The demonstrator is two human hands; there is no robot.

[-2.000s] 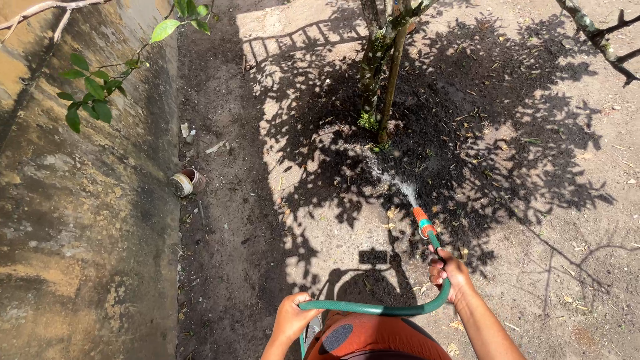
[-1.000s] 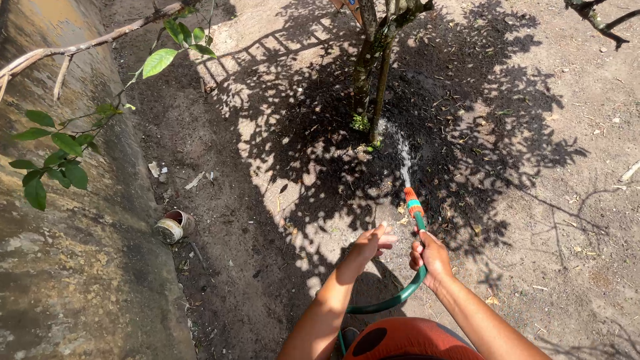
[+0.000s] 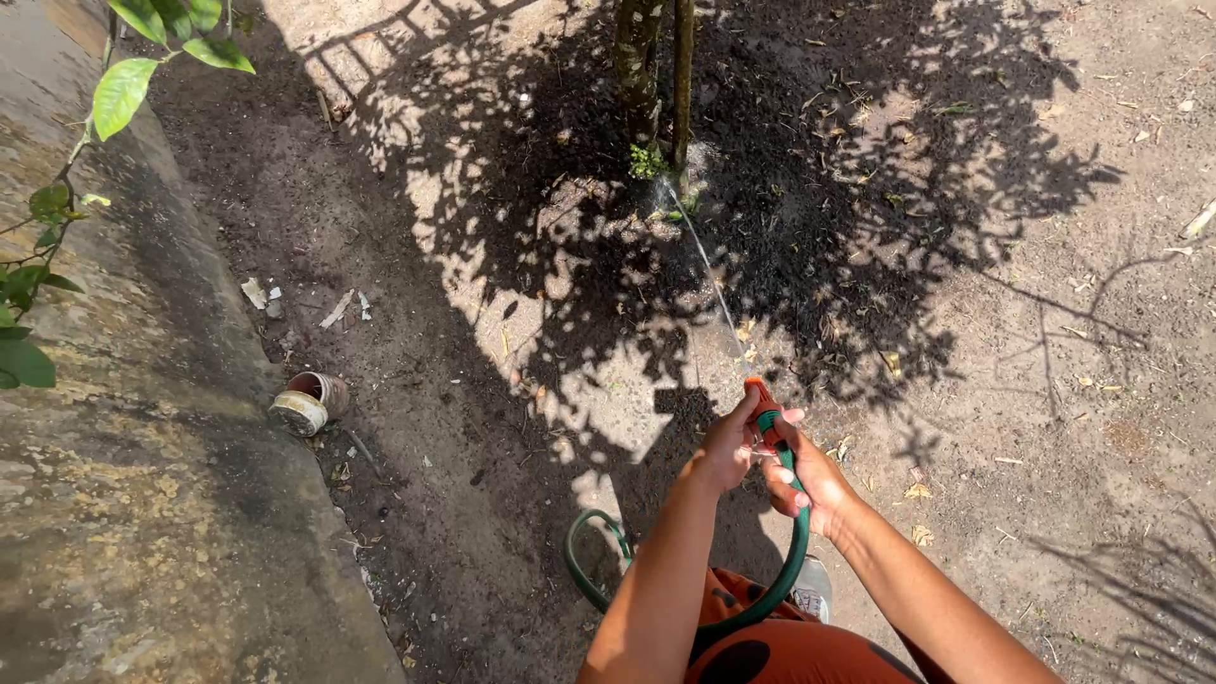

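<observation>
A green garden hose [image 3: 794, 546] ends in an orange spray nozzle [image 3: 763, 404], held low in front of my body. My left hand [image 3: 730, 446] grips the nozzle from its left side. Just behind it, my right hand [image 3: 807, 475] is closed around the hose and the nozzle's base. A thin jet of water [image 3: 712, 275] runs from the tip to the foot of a tree trunk [image 3: 638, 71], beside a thinner upright stem [image 3: 682, 85]. Small green shoots [image 3: 648, 161] grow at the trunk's base, where the soil is dark.
A stained wall [image 3: 171, 494] runs along the left, with leafy twigs [image 3: 122, 95] hanging over it. Near its foot lie a small tipped container [image 3: 323, 394] and pale scraps [image 3: 337, 309]. A hose loop [image 3: 579, 551] rests left of my legs; a shoe [image 3: 812, 589] shows below my hands.
My left hand, off the hose a second ago, has come onto the nozzle. The spray has narrowed from a wider splash to a thin jet. Two seconds ago my left hand held the hose farther back.
</observation>
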